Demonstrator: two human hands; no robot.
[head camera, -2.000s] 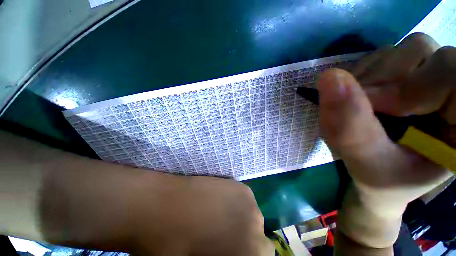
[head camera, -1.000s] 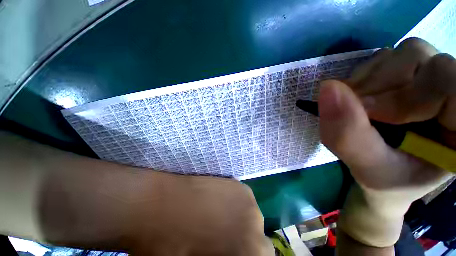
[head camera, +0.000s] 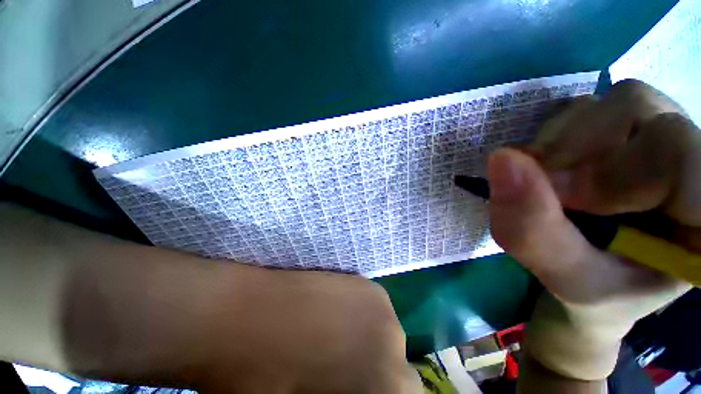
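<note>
A white printed grid sheet (head camera: 307, 192) lies slanted on the green bench mat (head camera: 230, 85). My right hand (head camera: 546, 231) is closed around the marker pen (head camera: 653, 252), with its yellow barrel behind the thumb. The pen's black tip points left and is over or on the right part of the grid; contact cannot be told. My right hand covers the sheet's right end. My left hand (head camera: 346, 331) and forearm lie across the sheet's lower left edge. Its fingers are hidden or cut off, so a grip cannot be seen.
A pale edging strip (head camera: 69, 69) curves along the upper left. Another white sheet (head camera: 665, 65) lies at the upper right edge. Below the bench edge, red and pale objects (head camera: 492, 358) and dark clutter show, blurred.
My right hand and the pen have moved down across the sheet, showing more of its upper right corner. My left hand has stayed in place.
</note>
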